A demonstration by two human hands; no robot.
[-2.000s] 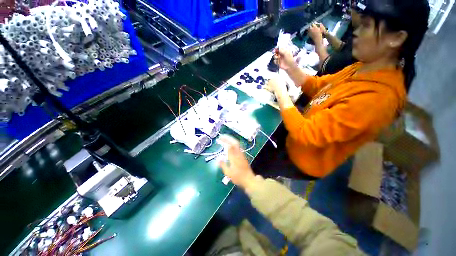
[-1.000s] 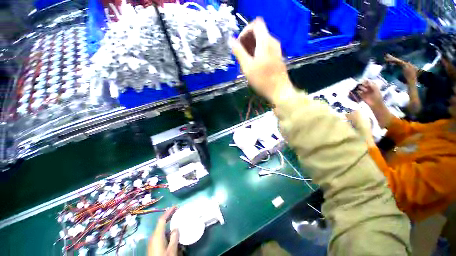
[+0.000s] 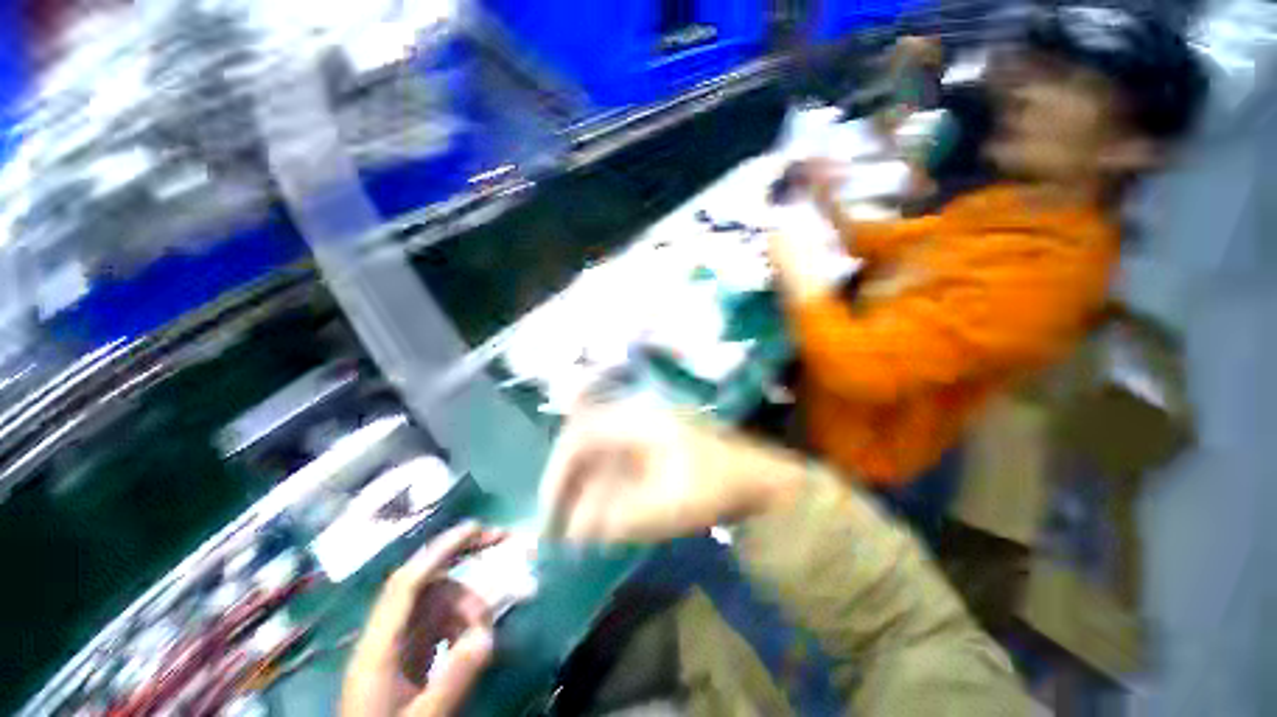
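The view is strongly blurred. My left hand (image 3: 413,630) is at the lower middle, its fingers curled at a white plastic housing (image 3: 501,566) over the green bench. My right hand (image 3: 651,469) is just right of and above it, fingers bent down and smeared by motion; whether it holds anything cannot be told. A cluster of white housings (image 3: 567,343) stands on the bench behind my right hand.
The grey screw feeder (image 3: 378,518) is left of my hands. A red-and-white pile of wired components (image 3: 210,637) lies at lower left. Blue bins (image 3: 602,56) are on the rack above. A person in an orange top (image 3: 952,301) works at right, by open cartons (image 3: 1092,560).
My right hand has come down from the raised position by the rack to beside my left hand. The view has swung right. My left hand is still at the white housing.
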